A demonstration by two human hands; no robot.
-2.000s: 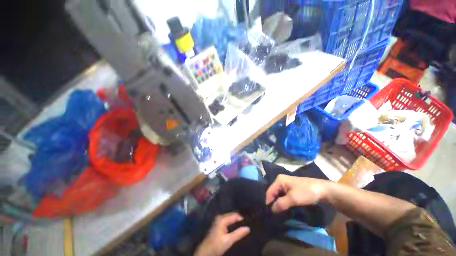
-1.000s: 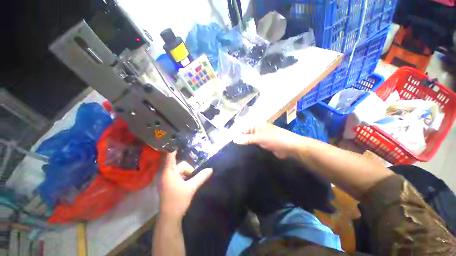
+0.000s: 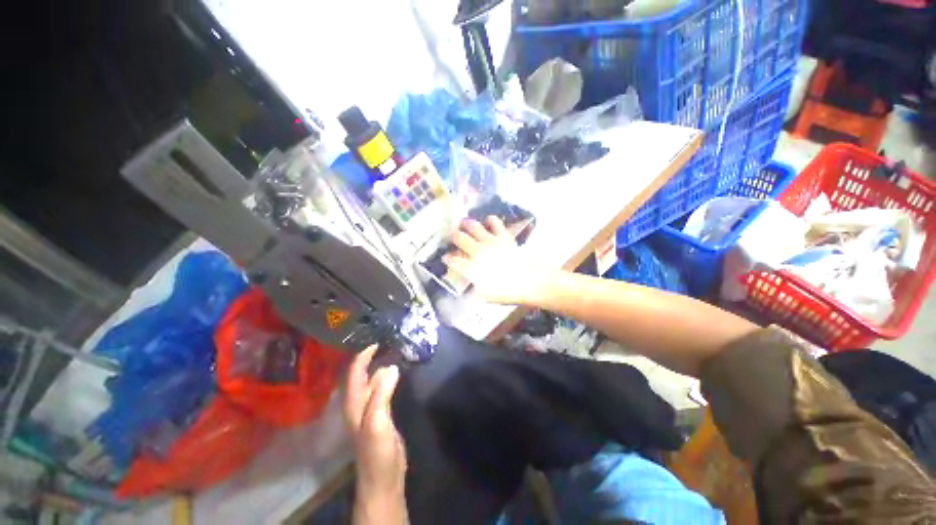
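The black garment lies over my lap and reaches up under the front of the button-sewing machine. The needle area is under bright light. My left hand is at the garment's edge just below the machine head, with its fingers on the cloth. My right hand is over the button tray, fingers spread and pointing down into it. The fingertips are small, and I cannot tell whether they hold a button.
A control panel and a black bottle with a yellow label stand behind the tray. Plastic bags with dark contents lie on the right. A red-orange bag and blue bags are left. A red basket and blue crates stand beyond.
My right hand has left the garment's edge and moved up to the tray. My left hand stays by the machine head, its fingers closer together. The cloth now lies under the needle area.
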